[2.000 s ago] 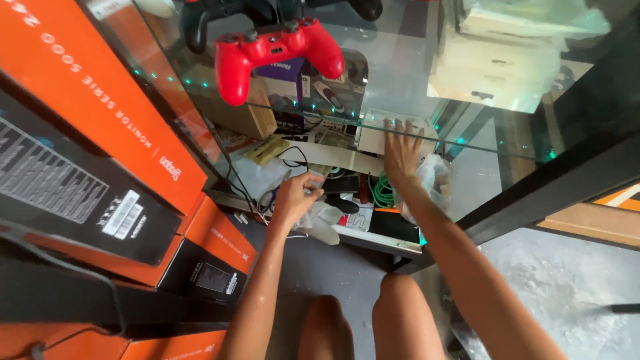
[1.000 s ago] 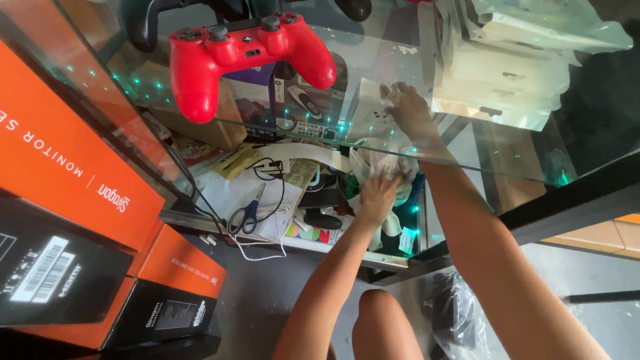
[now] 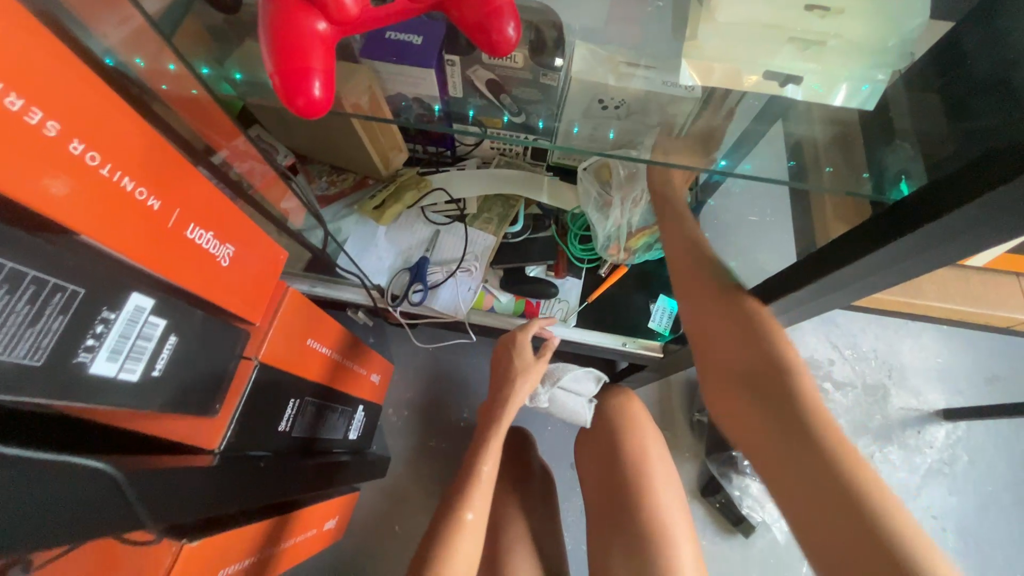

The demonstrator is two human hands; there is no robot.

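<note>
My left hand [image 3: 520, 360] is at the metal front rail [image 3: 616, 340] of a glass display case, thumb and fingertips close together. A folded white cloth [image 3: 572, 392] hangs from its lower fingers, above my knee. My right hand [image 3: 688, 148], blurred behind the glass shelf, is between a clear plastic bag [image 3: 616, 208] and the case's right side, near a white Xbox box [image 3: 616, 104]; its grip is unclear. Between the hands lie an orange-handled screwdriver [image 3: 606, 284], a coil of green cable [image 3: 578, 240] and a dark oval object [image 3: 528, 284]. Blue-handled scissors [image 3: 412, 280] lie on papers further left.
A red game controller [image 3: 384, 32] rests on the glass shelf [image 3: 512, 140] above. Orange and black monitor boxes [image 3: 136, 176] are stacked at left. The case's black frame post [image 3: 888, 216] slants along the right. Clear plastic wrap [image 3: 752, 488] lies on the floor.
My left hand has moved from the bag inside the case out to the front rail, and the white cloth now hangs at it. My right hand has moved lower, beside the bag.
</note>
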